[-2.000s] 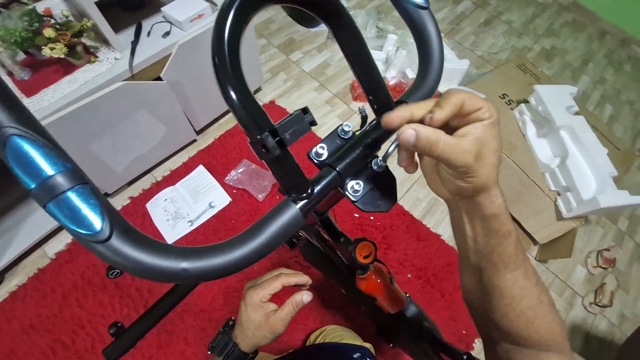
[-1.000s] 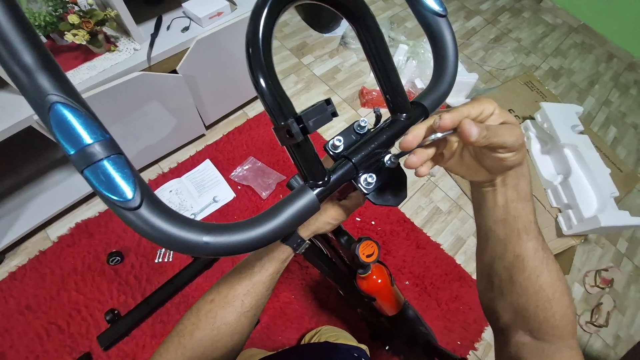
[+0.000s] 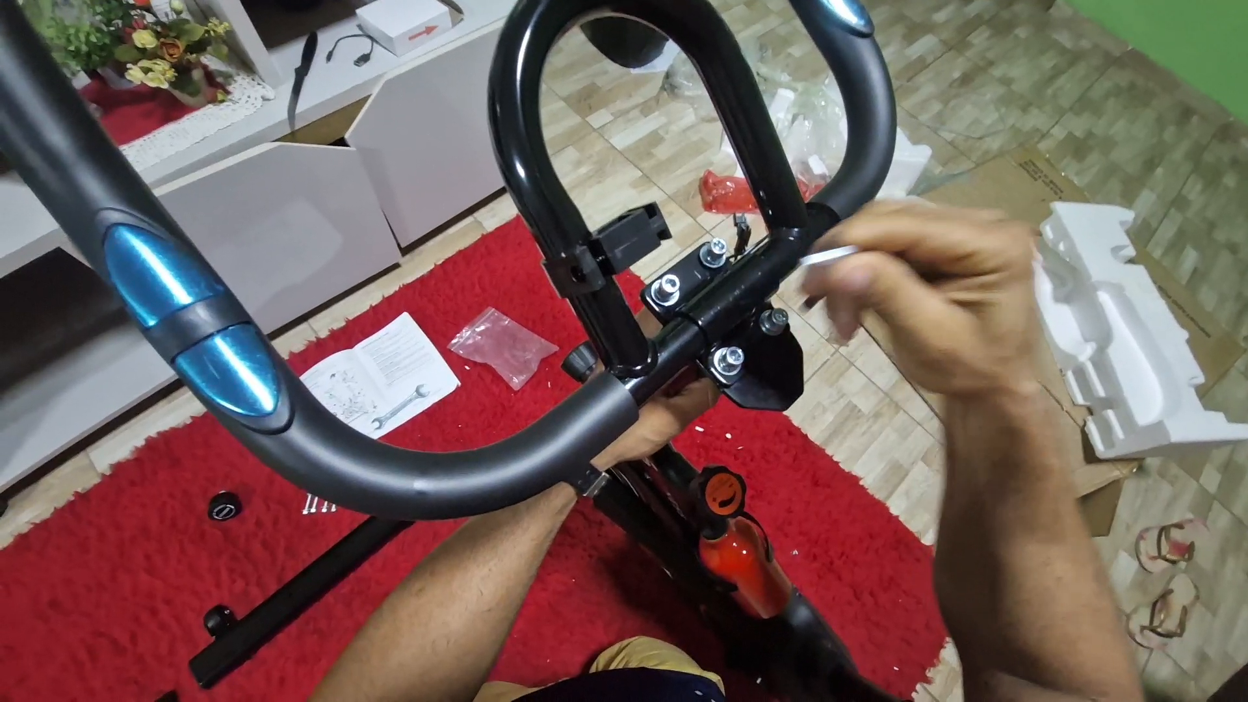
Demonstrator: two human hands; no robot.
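A black handlebar (image 3: 409, 478) with blue inserts crosses the head view, its middle seated at a bracket plate (image 3: 770, 375) with several hex socket bolts (image 3: 727, 362). To the right of the bolts is my right hand (image 3: 916, 283), slightly blurred, fingers closed on a thin metal tool (image 3: 829, 256), probably a hex key, its tip apart from the bolts. My left hand (image 3: 668, 419) reaches under the handlebar behind the bracket; its fingers are mostly hidden, so its grip cannot be told. Below stands the bike frame with an orange-faced knob (image 3: 722, 494) and red section (image 3: 746, 565).
On the red rug (image 3: 117, 565) lie an open manual (image 3: 375, 375) with a wrench (image 3: 400, 408), a plastic bag (image 3: 502, 346), a black tube (image 3: 297, 595) and small bolts. White foam (image 3: 1121, 331) rests on cardboard at right, near sandals (image 3: 1165, 609). A cabinet (image 3: 283, 224) stands at left.
My left hand has gone from beside the frame, low in view, to under the handlebar. My right hand, close to a bolt with the tool one second ago, is now a little away from it.
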